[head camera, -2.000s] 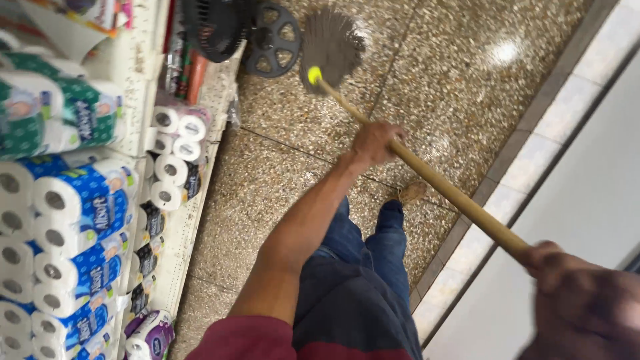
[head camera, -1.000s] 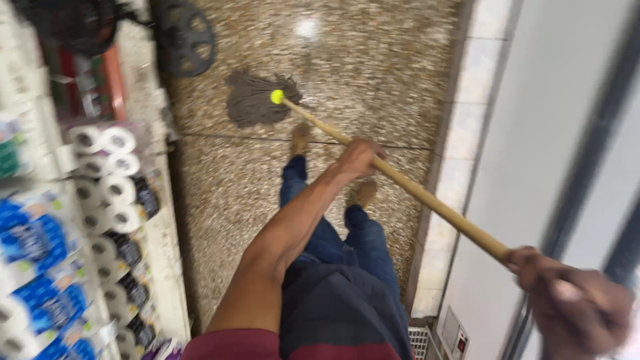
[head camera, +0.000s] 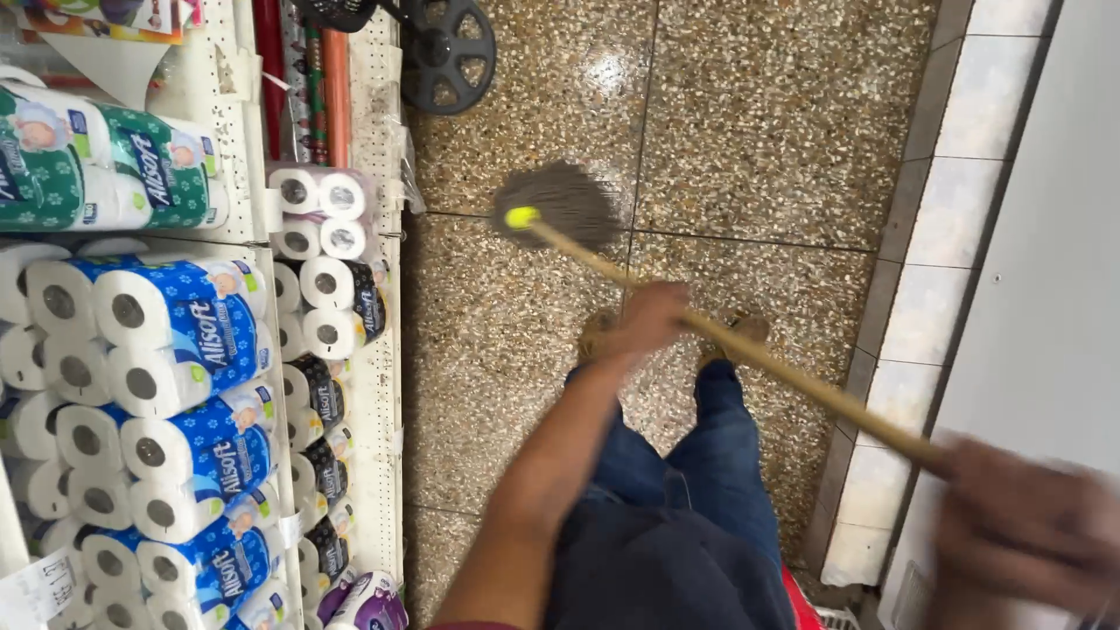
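Note:
A string mop with a grey head (head camera: 564, 203) and a bright yellow collar (head camera: 522, 218) rests on the speckled floor, left of centre. Its wooden handle (head camera: 787, 372) slants down to the right across my body. My left hand (head camera: 654, 317) is closed around the handle's middle, a short way below the mop head. Near the handle's upper end, at the lower right, my right hand (head camera: 1019, 525) grips it; this hand is blurred.
Shelves on the left hold packs of toilet paper (head camera: 210, 332) and rolls of wrapping paper (head camera: 335, 96). A black spoked wheel (head camera: 448, 54) stands at their far end. A tiled ledge (head camera: 919, 262) and a grey panel (head camera: 1041, 289) run along the right. My shoes (head camera: 745, 339) are on the floor.
Compared with one second ago, the mop head lies farther from the tiled ledge's side and closer to the shelves, its strands now trailing rightward. Both hands have kept hold of the handle. The view has shifted.

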